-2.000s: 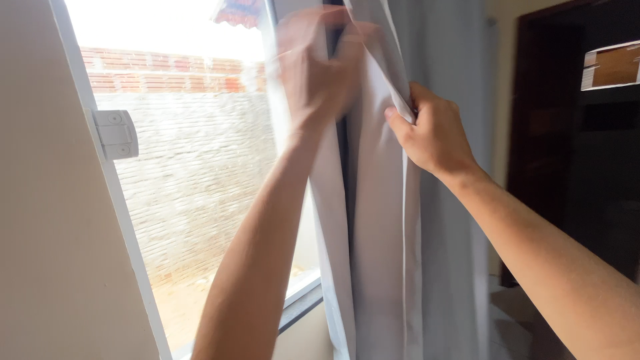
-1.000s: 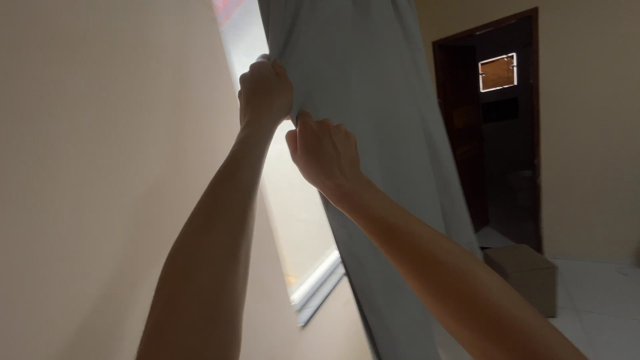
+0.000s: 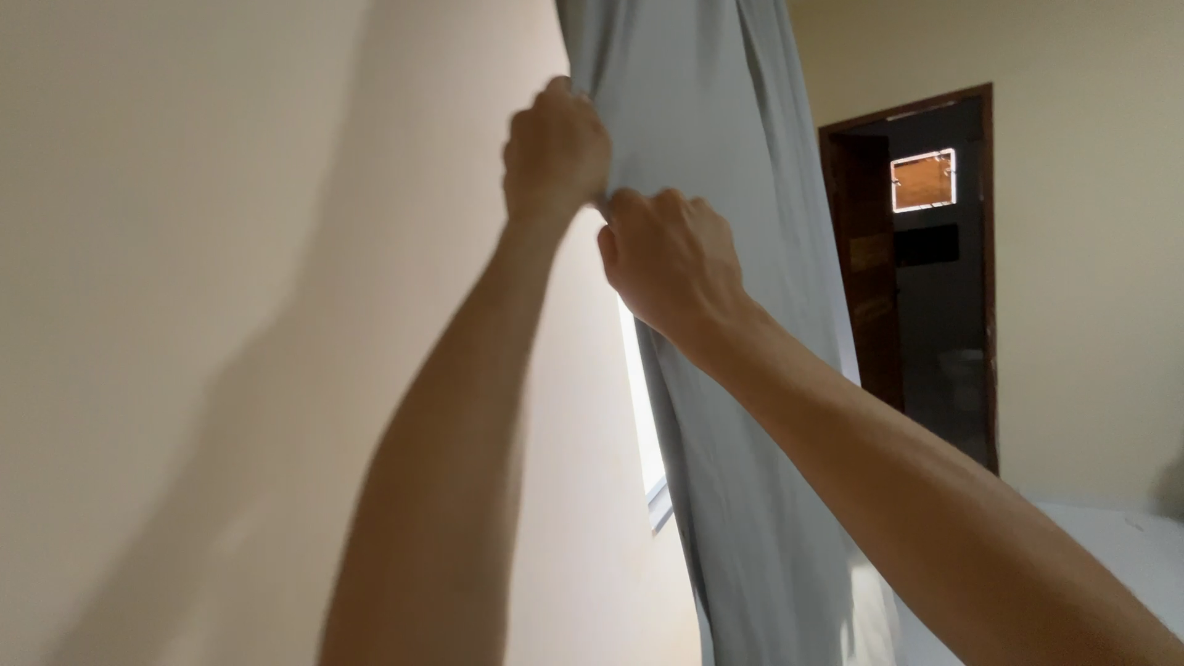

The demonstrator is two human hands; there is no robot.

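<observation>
A long grey curtain [image 3: 740, 435] hangs from above the frame, at the middle of the head view. My left hand [image 3: 558, 153] is closed on the curtain's left edge near the wall. Slightly lower and to the right, my right hand [image 3: 673, 264] grips the same edge, its knuckles facing me. The fingertips of both hands are hidden from view. Below the right hand, a narrow bright strip of the window [image 3: 640, 398] shows between the wall and the cloth, with a corner of its frame [image 3: 659, 507] at the bottom.
A beige wall [image 3: 231, 185] fills the left side and carries a shadow. On the right, a brown wooden door frame [image 3: 990, 277] surrounds a dark room with a small lit window [image 3: 923, 181]. Pale floor [image 3: 1101, 546] lies at the lower right.
The curtain has been drawn leftward across the window, which stood widely exposed two seconds ago. My left hand, blurred then, now holds the curtain's edge. The view has turned to the right.
</observation>
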